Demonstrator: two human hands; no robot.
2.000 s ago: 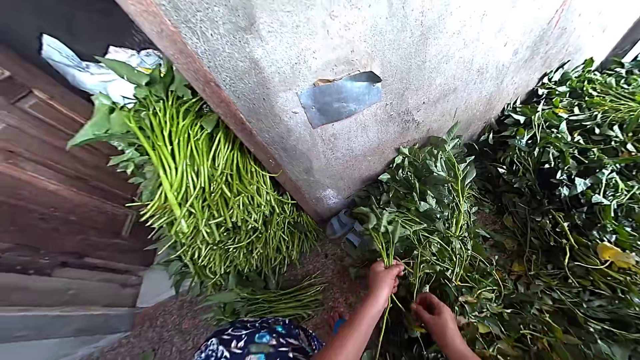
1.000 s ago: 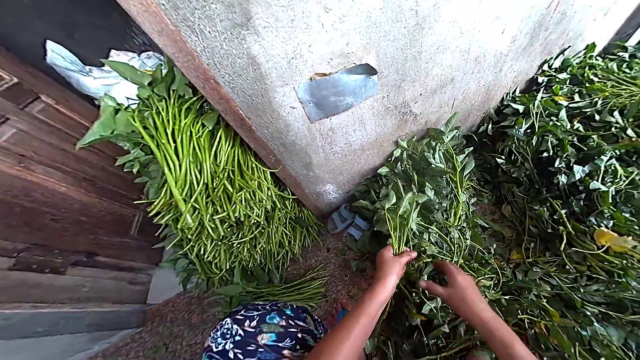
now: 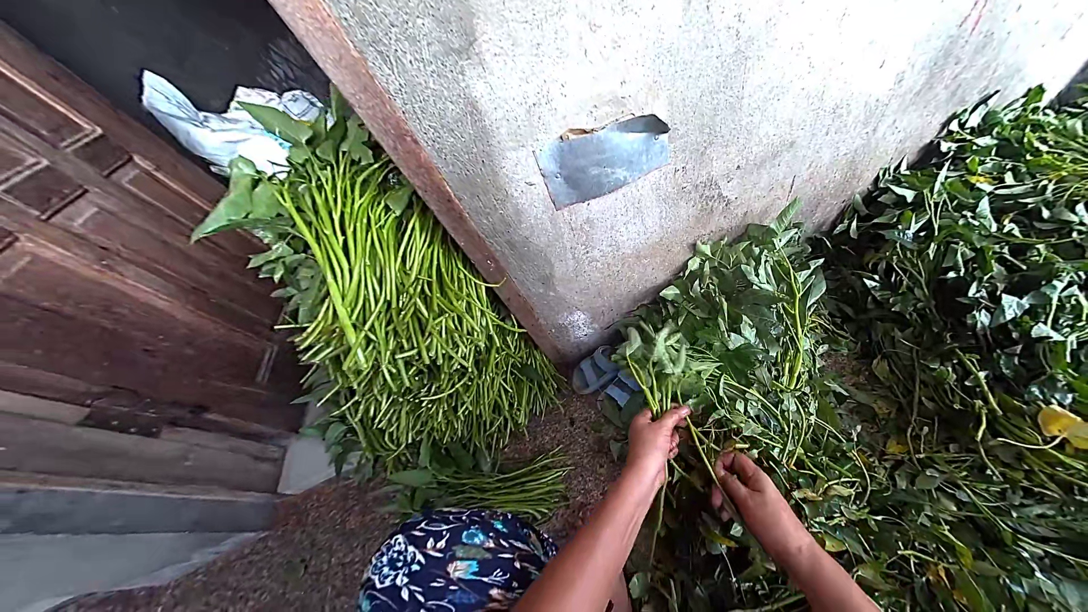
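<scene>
My left hand [image 3: 656, 440] is closed round a small bunch of leafy green stems [image 3: 659, 365], leaves pointing up toward the wall. To its right, my right hand [image 3: 741, 486] has its fingers bent at a thin stem that slants down from the bunch; whether it grips the stem is not clear. Beneath and beyond both hands lies a heap of leafy green vines [image 3: 739, 314]. On the left, a large pile of cut green stems [image 3: 408, 323] leans along the wall's edge, and a smaller bundle of stems [image 3: 510, 486] lies below it.
A concrete wall [image 3: 476, 127] with a grey patch [image 3: 605, 161] rises ahead. Blue-grey sandals [image 3: 605, 374] lie at its foot. A brown wooden door [image 3: 127, 314] stands at left, near a white plastic bag [image 3: 212, 127]. More leafy vines [image 3: 977, 340] spread along the right.
My right hand, apart from the bunch with fingers spread a second ago, is now at a thin stem with its fingers bent. My left hand still holds stems.
</scene>
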